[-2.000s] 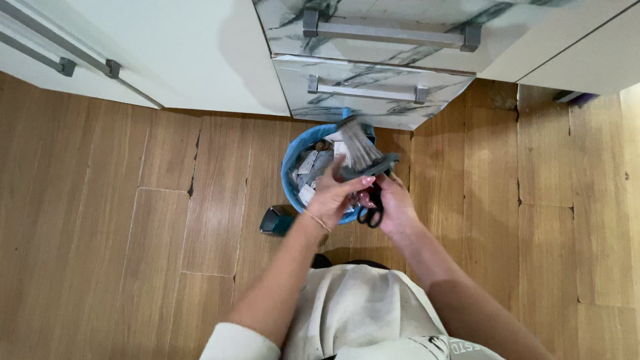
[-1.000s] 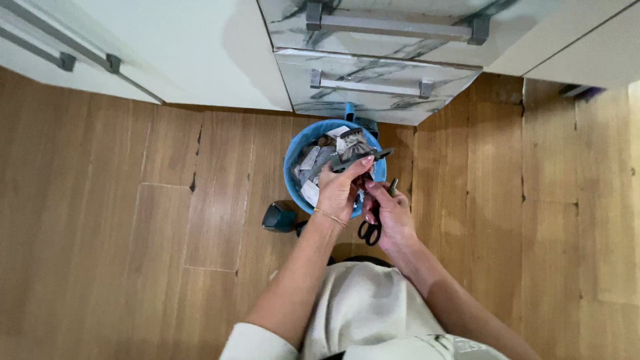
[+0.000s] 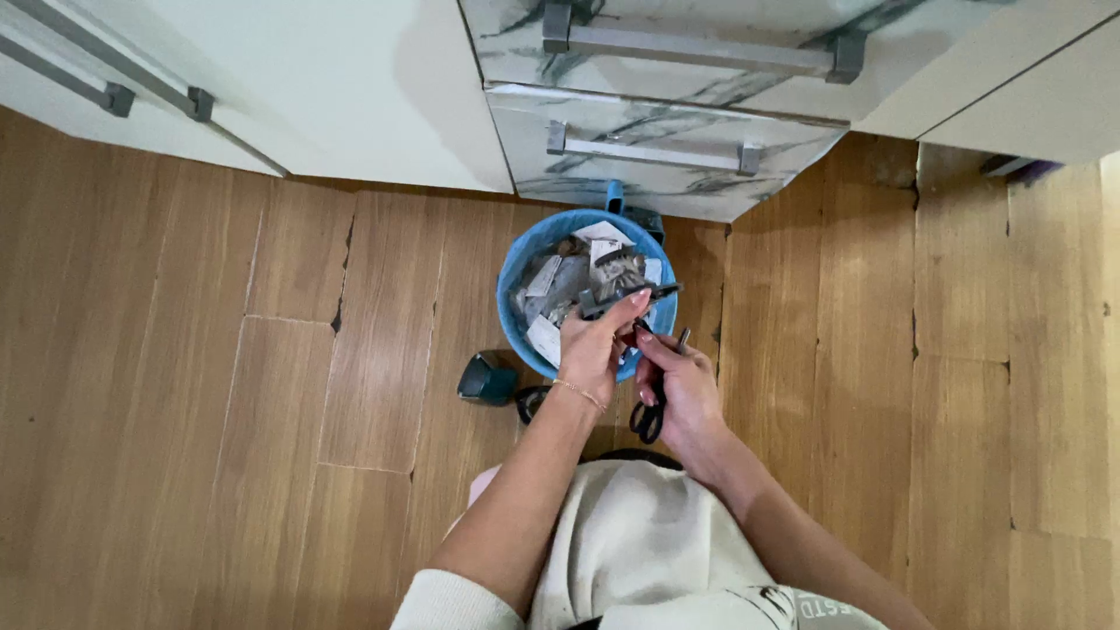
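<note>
Over a blue waste bin full of papers and grey fluff, my left hand grips a dark grey plastic part with grey bristles or pleats above it; its exact kind is unclear. Just to the right, my right hand holds black-handled scissors, loops pointing down toward me. The fingers of both hands nearly meet below the grey part, and what lies between them is partly hidden. A dark green, cup-like plastic piece lies on the floor left of the bin, with a black ring-shaped part near it.
White cabinet doors and marble-patterned drawers with grey bar handles stand just beyond the bin. Wood-look floor planks with dark chipped seams spread on both sides. A dark object shows under the right cabinet.
Two seconds ago the bristly grey part was raised toward the bin's right rim; it now sits lower over the bin. The scissors remain in my right hand.
</note>
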